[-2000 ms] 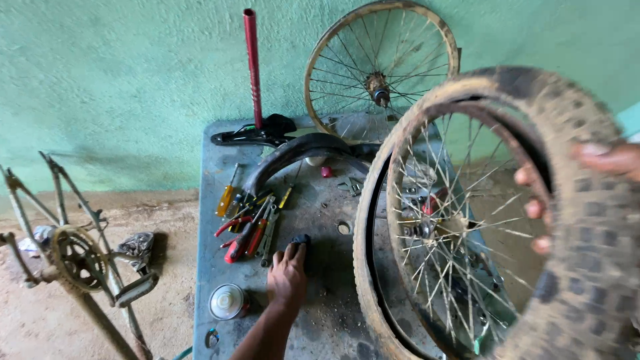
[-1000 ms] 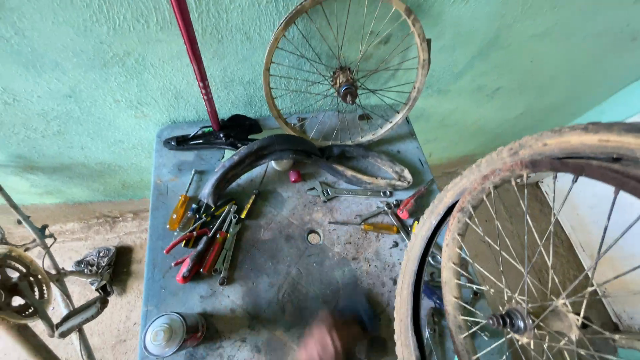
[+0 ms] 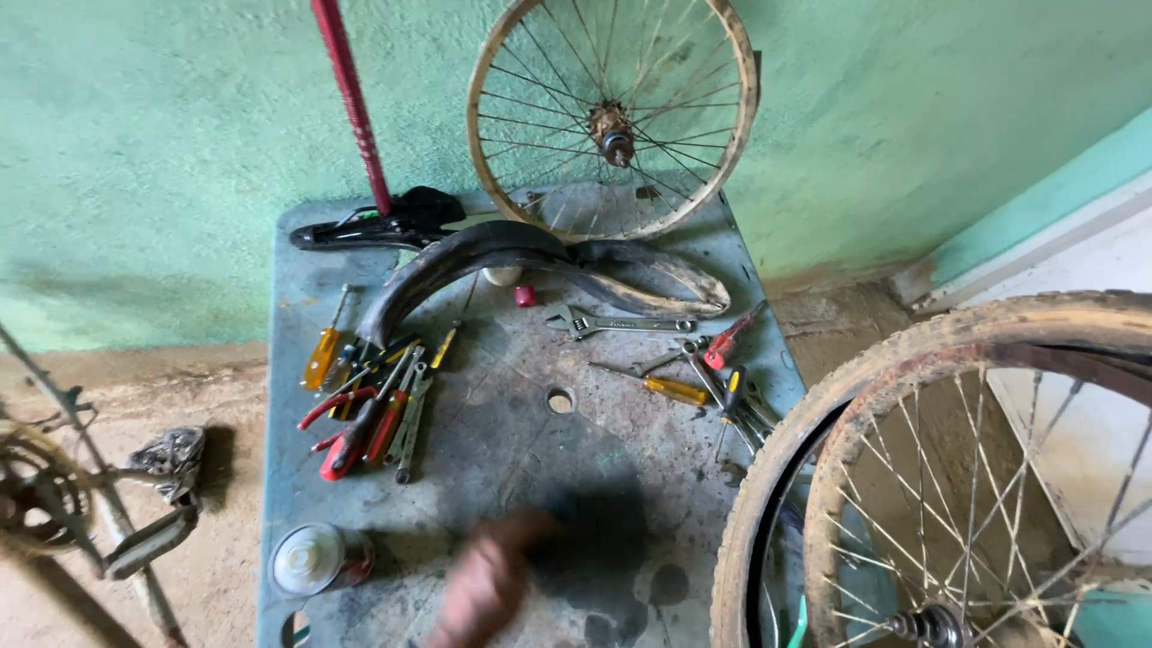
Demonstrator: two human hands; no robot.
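Note:
My left hand (image 3: 490, 576) is badly blurred over the lower middle of the worn blue table (image 3: 450, 504). A dark blurred patch lies at its fingertips; I cannot tell whether it is a held thing or a shadow. On the right stands a bicycle wheel (image 3: 823, 540) with spokes and a hub, and a muddy knobby tyre (image 3: 765, 504) sits partly off its rim. My right hand is out of view. A spray can (image 3: 310, 560) stands left of my left hand. Pliers (image 3: 355, 441), a combination wrench (image 3: 411, 432) and screwdrivers lie beyond it.
A bare wheel (image 3: 747, 117) leans on the green wall behind an inner tube (image 3: 486, 243). A saddle (image 3: 360, 231) with a red seatpost (image 3: 351, 108) lies back left. An adjustable wrench (image 3: 621, 324) and more tools lie right. A bicycle crank and pedal (image 3: 151, 542) are at left.
My right hand, on the tyre two seconds ago, is out of view. The tyre and wheel sit lower at the right. My left hand has left the spot beside the tools and is nearer the table's front.

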